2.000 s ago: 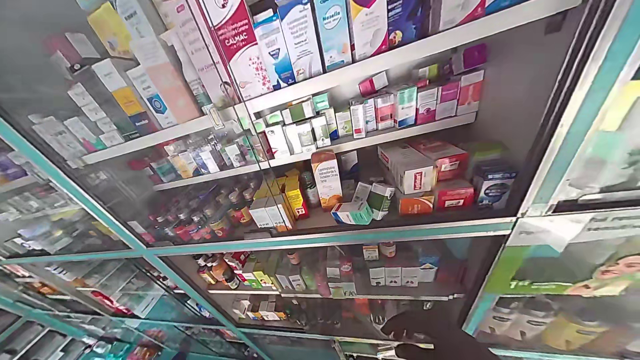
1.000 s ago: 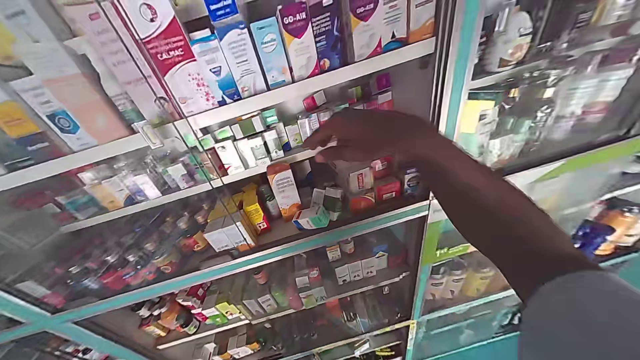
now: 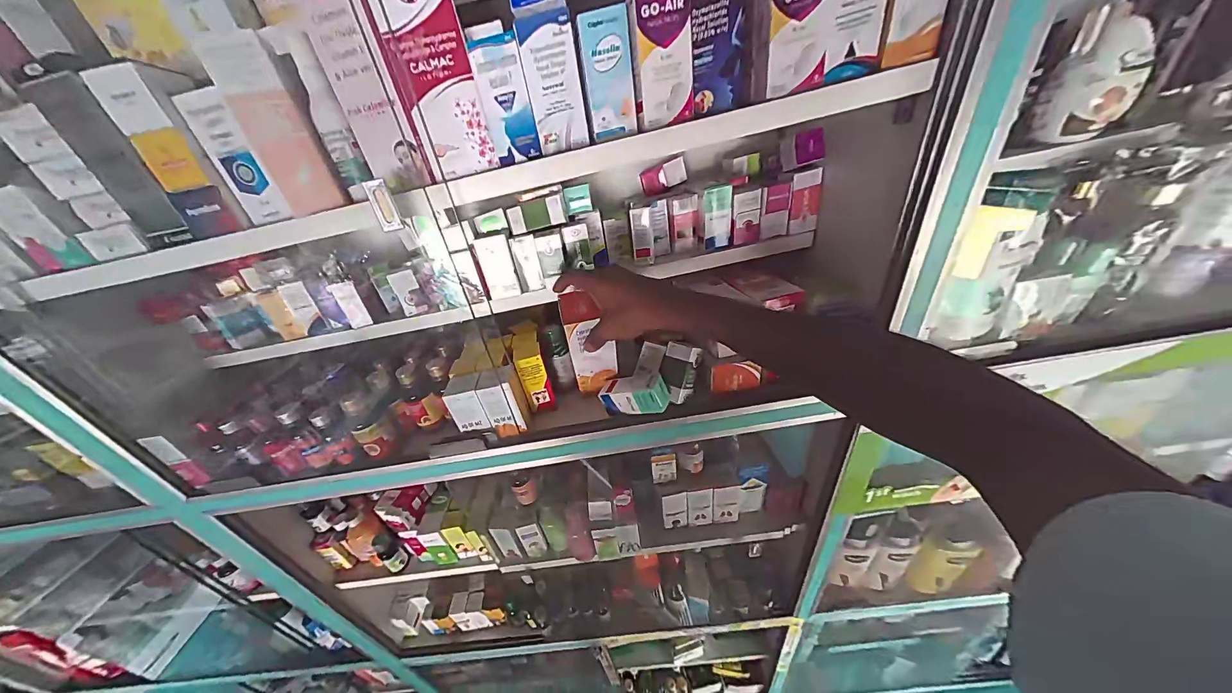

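Observation:
My right hand [image 3: 626, 306] reaches in from the right with its fingers bent around the upper part of an orange and white carton [image 3: 589, 351]; whether it grips the carton or only touches it, I cannot tell. The carton stands on the lower shelf of a glass-fronted cabinet. Left of it is a yellow carton [image 3: 532, 366], and a white and teal box [image 3: 635, 393] lies tilted at its right. Small medicine boxes [image 3: 496, 266] line the shelf just above my fingers. My left hand is out of the picture.
A sliding glass pane with a small metal latch [image 3: 382, 205] covers the cabinet's left part. Tall cartons [image 3: 606, 72] fill the upper shelf. Dark bottles [image 3: 371, 428] stand at the lower left. The teal frame [image 3: 520, 448] runs below, and another glass case [image 3: 1078, 192] is at the right.
My right hand has moved from in front of the small boxes down to the orange and white carton. Two seconds ago a dark hand was low at the bottom right.

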